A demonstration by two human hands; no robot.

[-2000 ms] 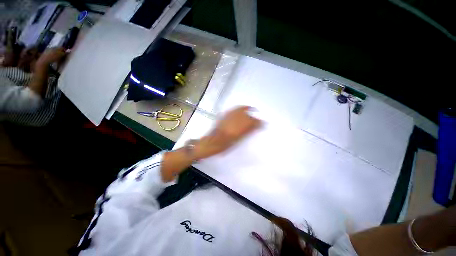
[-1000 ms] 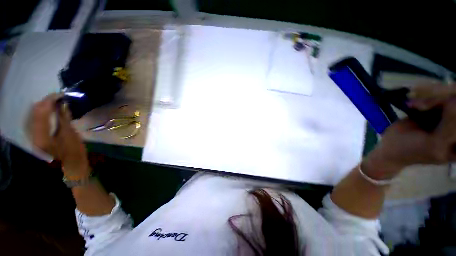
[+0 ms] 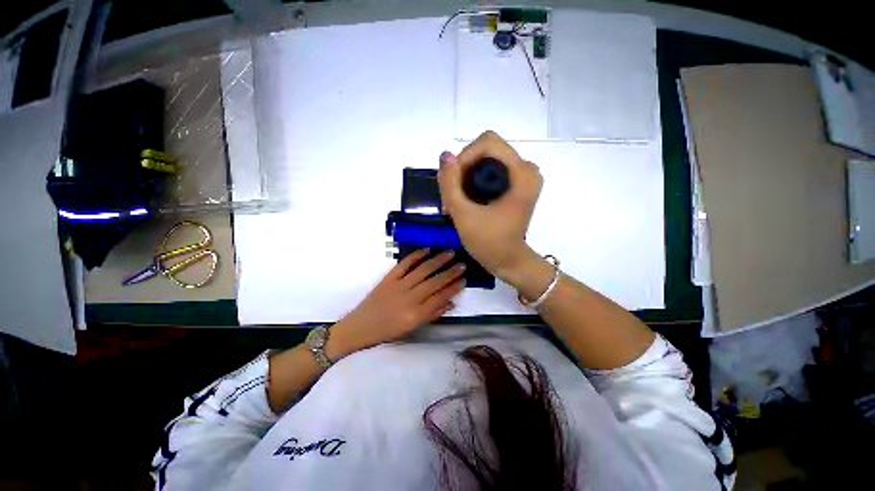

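My right hand (image 3: 494, 206) is closed around the black handle of the blue sticky roller (image 3: 422, 235). The roller lies across a glossy black panel (image 3: 421, 189) on the white board. My left hand (image 3: 408, 297) rests with its fingers spread on the panel's lower part, just below the roller. The hands and the roller hide much of the panel. A clear and white tray (image 3: 499, 96) with a green circuit board (image 3: 523, 16), a round speaker (image 3: 505, 40) and thin wires lies at the top of the board.
Gold-handled scissors (image 3: 187, 257) lie at left, below a dark panel stack (image 3: 115, 144) with yellow clips (image 3: 158, 161). A clear plastic tray (image 3: 251, 125) lies beside the stack. Brown cardboard (image 3: 768, 192) is at right, with white units on its far edge.
The roller has moved from the right onto a black panel at the middle of the board. My left hand has moved from the dark stack to this panel.
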